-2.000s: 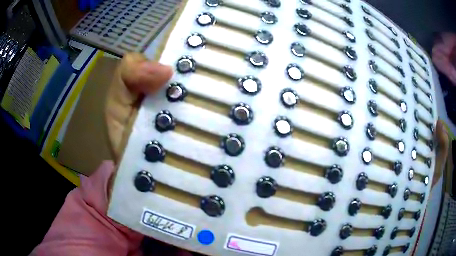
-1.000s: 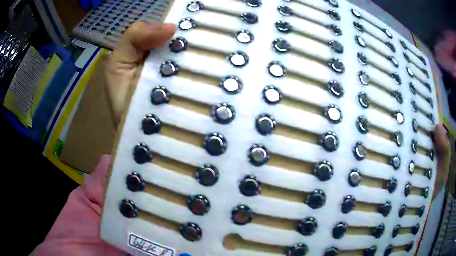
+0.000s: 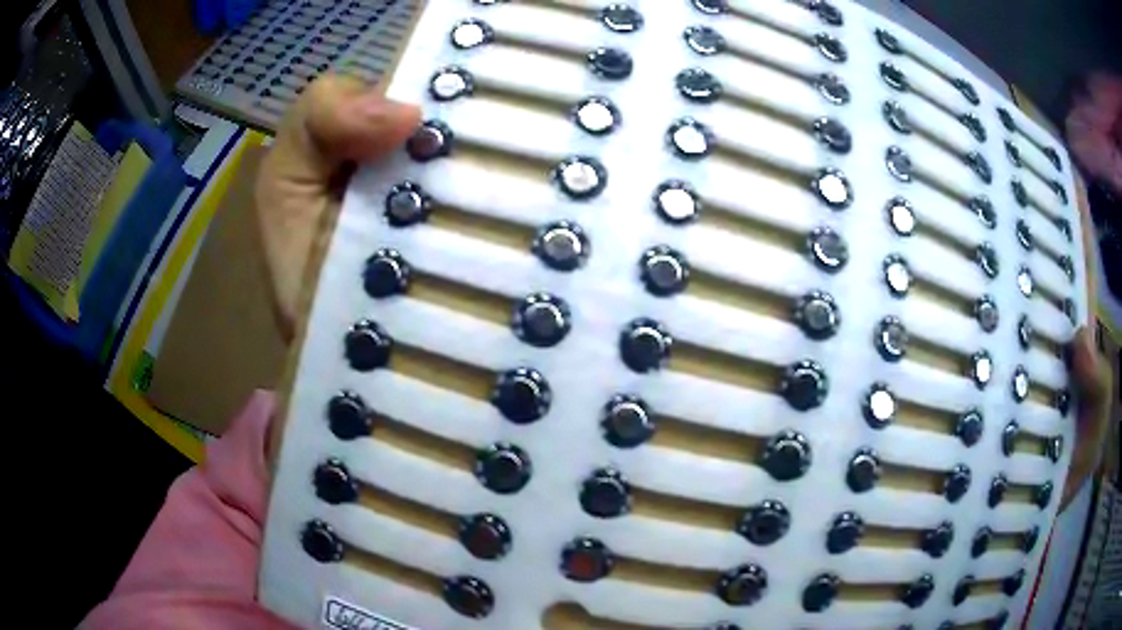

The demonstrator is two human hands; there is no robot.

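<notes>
A white foam tray (image 3: 615, 283) fills most of the view, held up tilted. Dark silver round parts (image 3: 541, 319) sit at the ends of its tan slots; some faces flash white. One slot end (image 3: 568, 615) at the bottom edge shows no part. A handwritten label (image 3: 357, 614) is partly cut off at the bottom. My left hand (image 3: 314, 185) grips the tray's left edge, thumb on the front, other fingers hidden behind. My right hand (image 3: 1085, 406) holds the right edge; only a small part of it shows.
Another loaded tray (image 3: 289, 62) lies at the upper left. A brown cardboard sheet (image 3: 209, 320) lies left of my left hand, by yellow tape. A blue item with a yellow printed paper (image 3: 68, 209) is at the far left. Part of another person's hand (image 3: 1098, 129) shows at the upper right.
The tray has shifted down and left in view since two seconds ago, so the blue dot and second label are out of view. The white flashes fall on different parts. Both hands still hold it.
</notes>
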